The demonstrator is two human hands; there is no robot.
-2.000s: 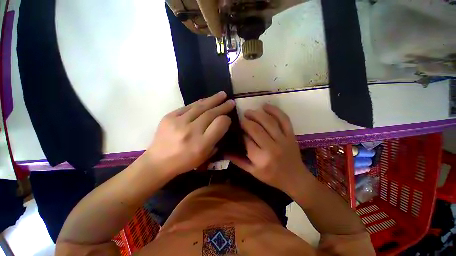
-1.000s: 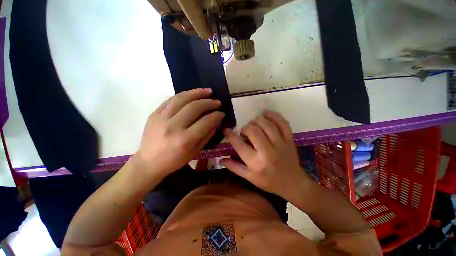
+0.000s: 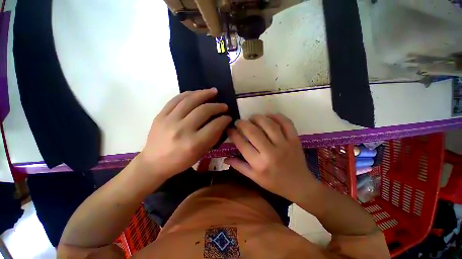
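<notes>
A dark fabric piece (image 3: 202,66) runs from under the sewing machine head (image 3: 230,15) toward me, passing by the lit presser foot and needle (image 3: 232,43). My left hand (image 3: 182,134) lies on the piece with its fingers spread and presses it to the table. My right hand (image 3: 268,152) is at the piece's right edge near the table's front, with fingertips touching the edge. Whether the right thumb and finger pinch the fabric is hard to tell. The near end of the piece is partly hidden by my hands.
Curved dark panels (image 3: 48,101) lie at the left. A narrow dark strip (image 3: 349,66) lies at the right over the machine bed. A ridged knob (image 3: 253,49) sits right of the needle. A red basket (image 3: 410,187) with thread spools (image 3: 364,162) stands below the purple table edge (image 3: 375,133).
Compared with two seconds ago, my left hand has moved slightly left and the fabric's near end no longer hangs between my hands. Since one second ago, my right fingertips have come up to the fabric edge.
</notes>
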